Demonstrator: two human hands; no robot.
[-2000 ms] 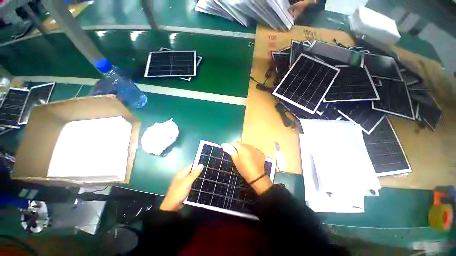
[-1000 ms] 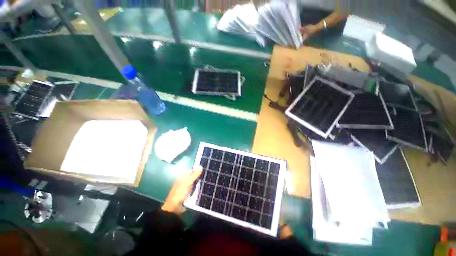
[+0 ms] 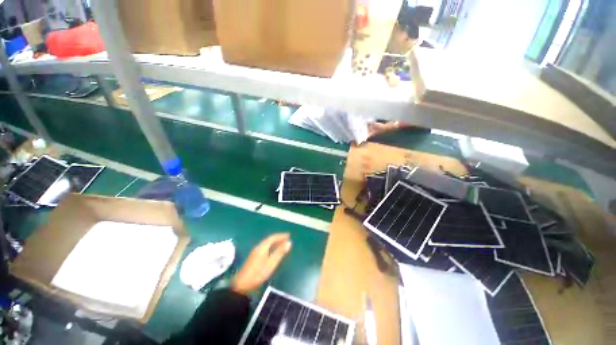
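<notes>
A solar panel (image 3: 297,323) with a thin white frame is at the bottom edge, partly cut off. My left hand (image 3: 263,263) is above the green bench, just beyond the panel's upper left corner, with thumb and fingers apart and nothing in it. My right hand is not in view, so I cannot tell whether it holds the panel. A crumpled white rag (image 3: 208,264) lies left of my left hand. White sheets (image 3: 449,306) lie at the lower right, beside the panel pile (image 3: 466,226).
An open carton (image 3: 165,286) with a white stack stands at left, a blue-capped bottle (image 3: 189,197) behind it. Another panel (image 3: 309,187) lies on the green surface ahead, left of the cardboard (image 3: 338,253). A shelf (image 3: 270,84) with boxes crosses above. People are beyond.
The view has tilted up. My left hand has let go of the panel and moved forward. My right hand has left view. The panel on the far green surface has shifted right, nearer the cardboard.
</notes>
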